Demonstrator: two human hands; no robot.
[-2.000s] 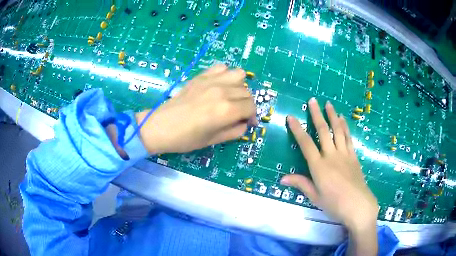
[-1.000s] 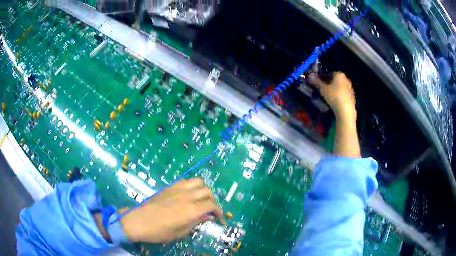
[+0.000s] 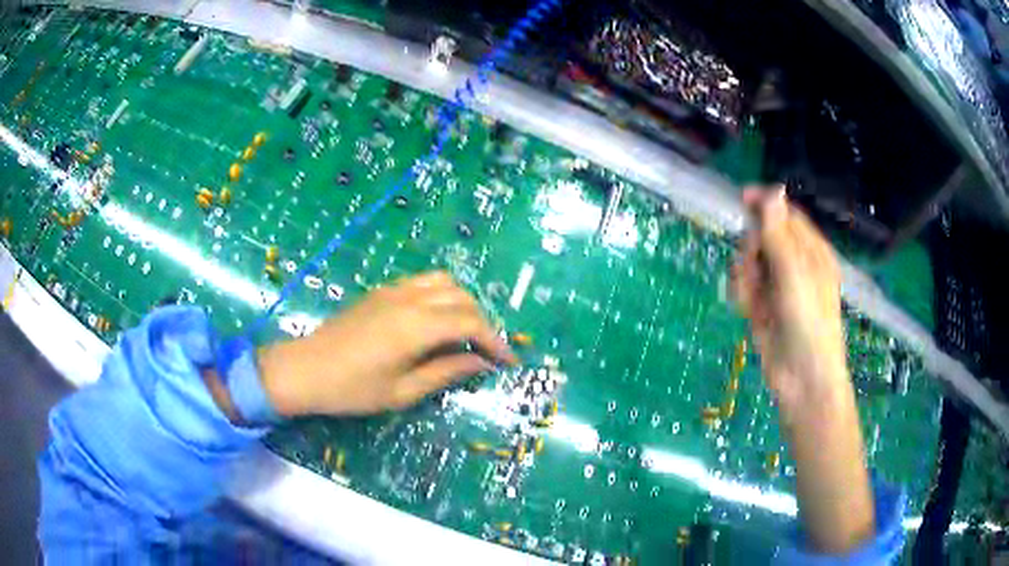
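Observation:
A large green printed circuit board (image 3: 653,321) fills most of the view. Small electrolytic capacitors (image 3: 539,383) with pale tops cluster near its middle. Yellow disc capacitors (image 3: 237,173) stand in short rows on it. My left hand (image 3: 382,348) hovers over the board, with thumb and forefinger close together just left of the capacitor cluster; whether a part is between the fingertips I cannot tell. My right hand (image 3: 791,293) is raised at the right, blurred, over the board near the far rail, with its fingers bunched; what it holds, if anything, is hidden.
A pale metal rail (image 3: 653,166) runs along the board's far side, and another (image 3: 321,498) along the near side. Dark bins beyond hold a heap of small shiny parts (image 3: 669,61). The blue coiled grounding cord (image 3: 443,127) crosses from my left wrist over the board and far rail.
My right hand has first gone from the board out to the dark bins, then come back to the board's far edge. My left hand has stayed near the capacitor cluster. The view has shifted.

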